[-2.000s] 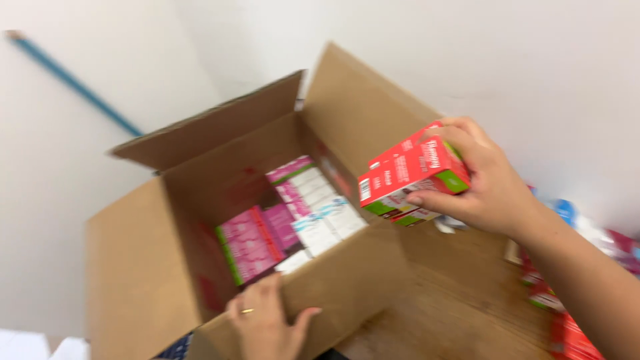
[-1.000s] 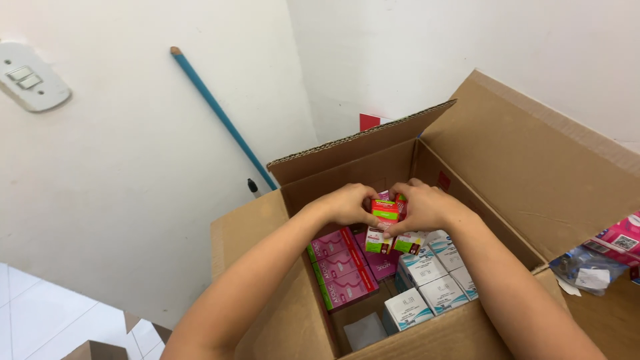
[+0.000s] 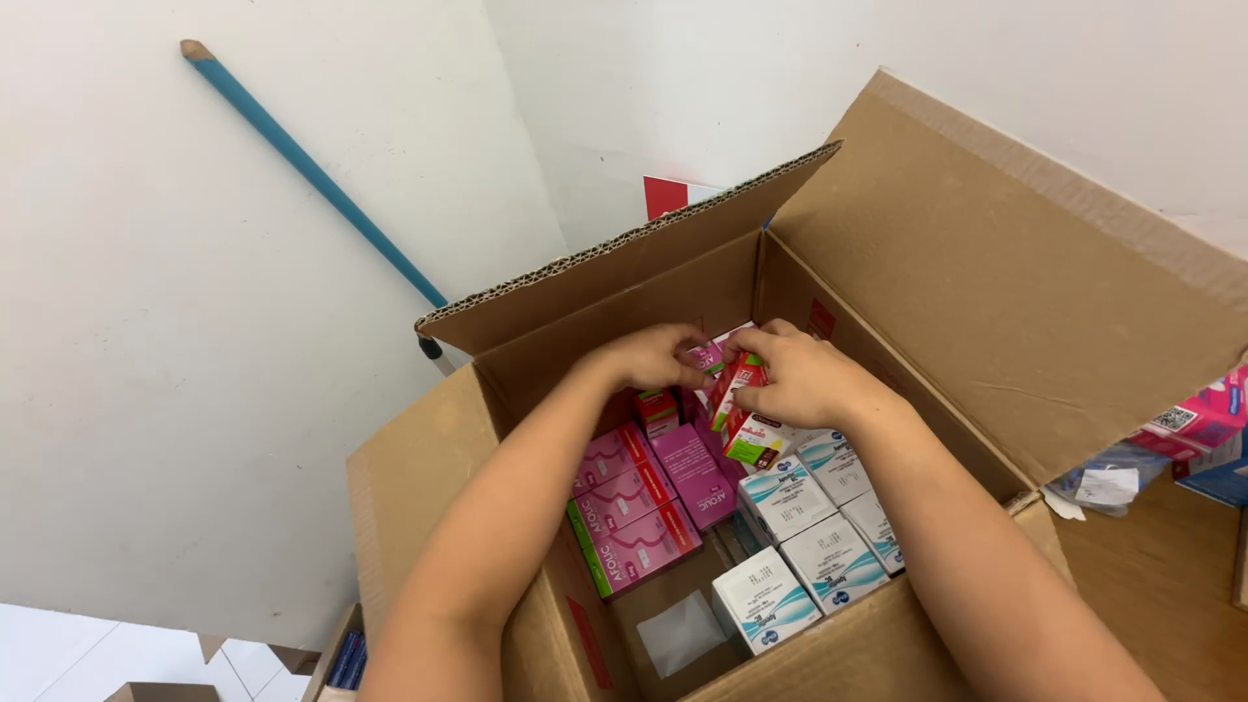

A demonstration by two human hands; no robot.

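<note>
Both hands are inside an open cardboard box. My right hand grips a small red and green carton. Just left of that carton is my left hand, its fingers apart; whether it touches the carton is unclear. Another red, white and green carton lies tilted below my right fingers. A red carton stands under my left hand. Pink Afolic cartons and a purple carton fill the box's left part, and white and teal cartons its right part.
The box's wide flap spreads to the right. Beyond it, pink packages and a clear plastic bag lie on a wooden surface. A blue pole leans against the wall at left. Another box holds dark blue items at lower left.
My right hand has gone from above the box's right side down into it. Both hands were together on the red cartons one second ago; now my left hand is slightly apart from them.
</note>
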